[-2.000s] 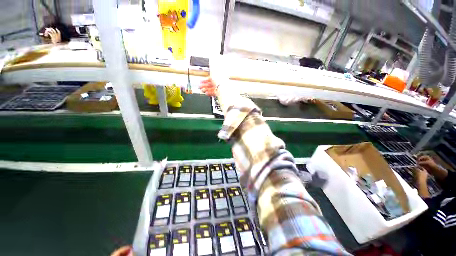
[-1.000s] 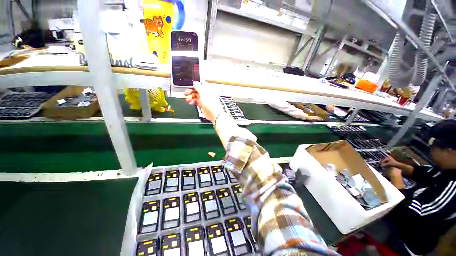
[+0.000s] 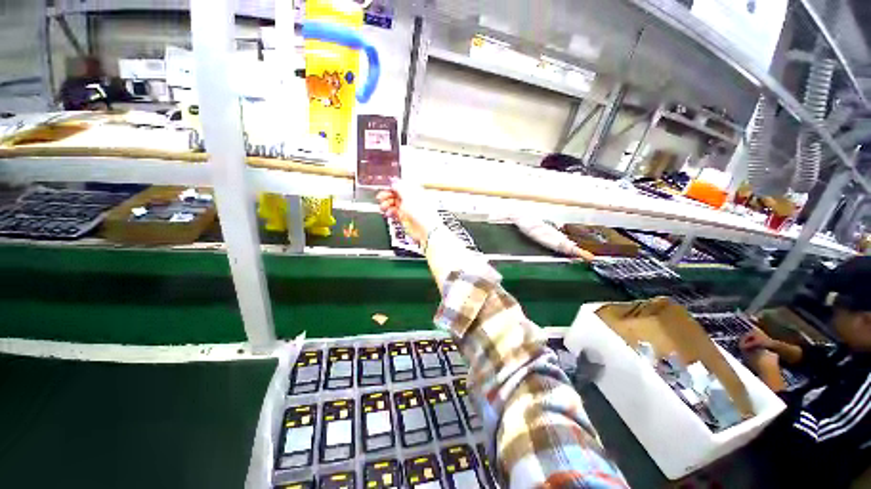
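A phone stands upright at the shelf edge with its screen lit. My right hand reaches up to the phone's lower edge, a finger at the screen; it does not appear to grip the phone. My plaid sleeve crosses the right part of a translucent tray. The tray holds rows of black device units with grey or white panels and yellow marks. My left hand is out of view.
A white box with a brown carton inside holds loose grey-white pieces. Beyond the tray runs a green conveyor with a small scrap. A white post rises left. A person works at right.
The phone screen changed from a lock-screen look to another display. My right hand moved from below the shelf edge up to the phone. Part of my left hand, seen at the bottom earlier, is gone.
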